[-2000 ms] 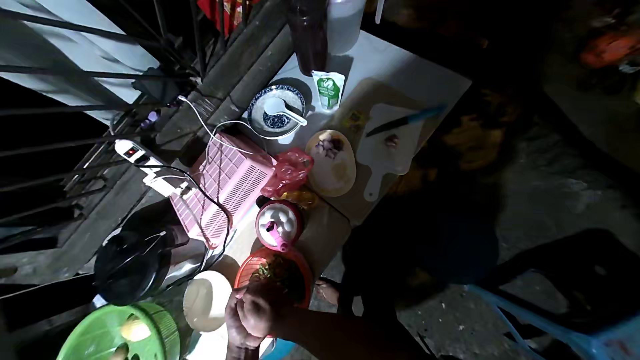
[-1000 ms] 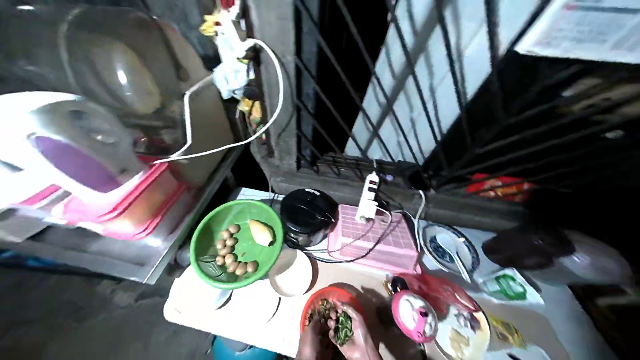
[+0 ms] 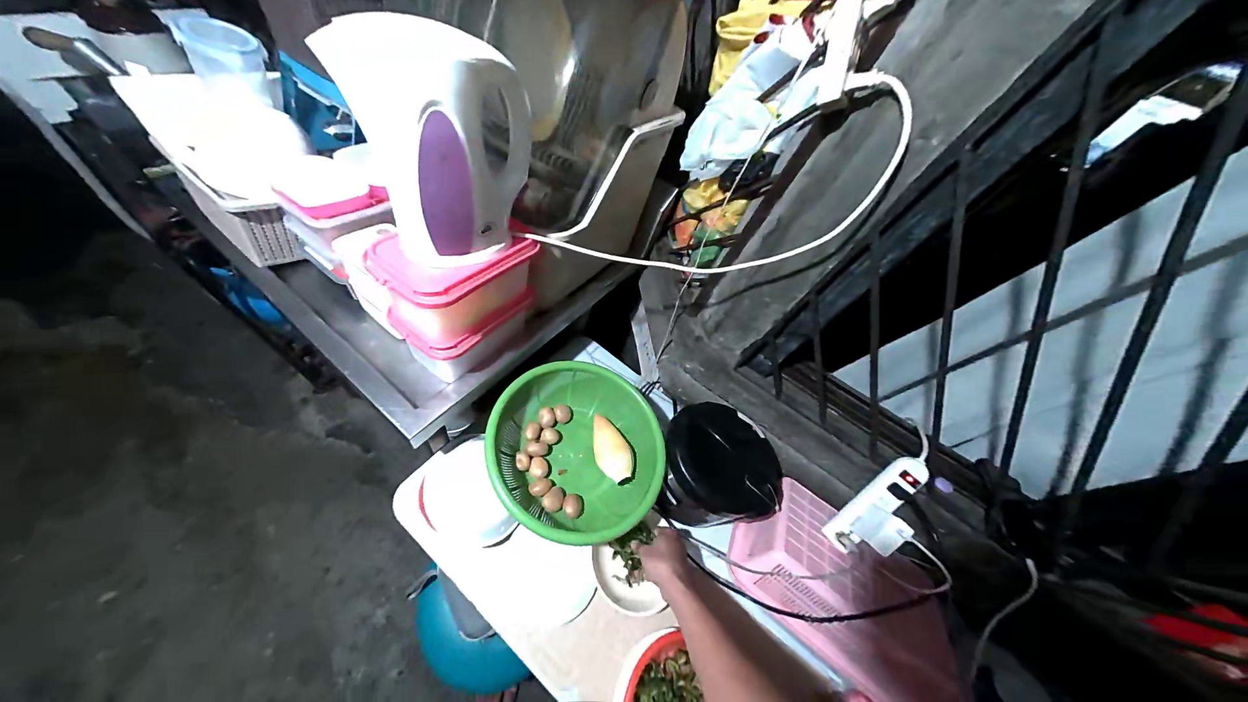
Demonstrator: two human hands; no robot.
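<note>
My right hand [image 3: 663, 554] reaches in from the bottom, its fingers closed on a bunch of chopped leafy greens [image 3: 632, 548] over a small cream bowl [image 3: 606, 587], where some greens hang or lie. Just above the hand is the rim of a green plastic colander [image 3: 595, 492] holding several small round brown items [image 3: 538, 467] and one pale tapered vegetable [image 3: 612, 449]. An orange-red basin [image 3: 639, 667] with more greens [image 3: 671, 681] is at the bottom edge, left of my forearm. My left hand is out of view.
White plates [image 3: 546, 575] lie on the table. A black lidded pot [image 3: 721, 463], pink plastic basket [image 3: 795, 536] and power strip with cables [image 3: 876, 505] stand right. A white kettle [image 3: 448, 146] sits on containers on a metal counter [image 3: 390, 385]. Bars run along the right.
Both hands were together at the orange-red basin; my right hand has moved to the cream bowl with greens, and my left hand has left the view. The view has swung left.
</note>
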